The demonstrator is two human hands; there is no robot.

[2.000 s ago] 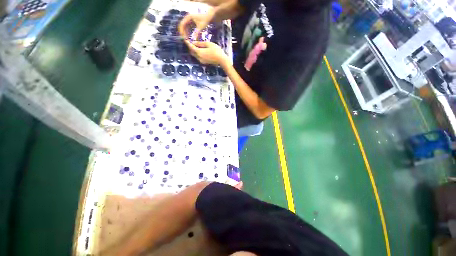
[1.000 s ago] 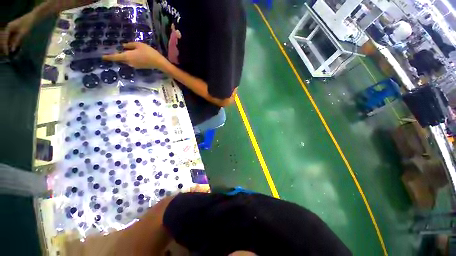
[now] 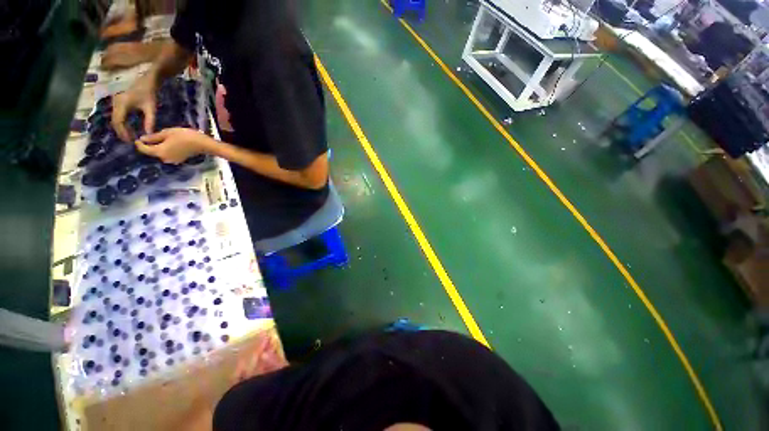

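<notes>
Neither of my hands is in view. Only my black sleeve shows at the bottom edge. Nearest in front of me is the white dotted sheet, glossy, with rows of small dark round spots. The bare brown work board lies at its near edge and is cut off by the frame. A small dark-purple rectangle, perhaps a phone, lies at the bench's right edge. Beyond the sheet is a tray with rows of black round parts.
A neighbour in a black shirt sits on a blue stool, both hands over the tray. A whitish bar crosses at left. Green floor with yellow lines lies right. A white-framed table and blue stool stand beyond.
The view has swung right, so the bench sits further left. My bare forearm, seen earlier over the brown board, is out of view. The neighbour's hands have come together over the tray.
</notes>
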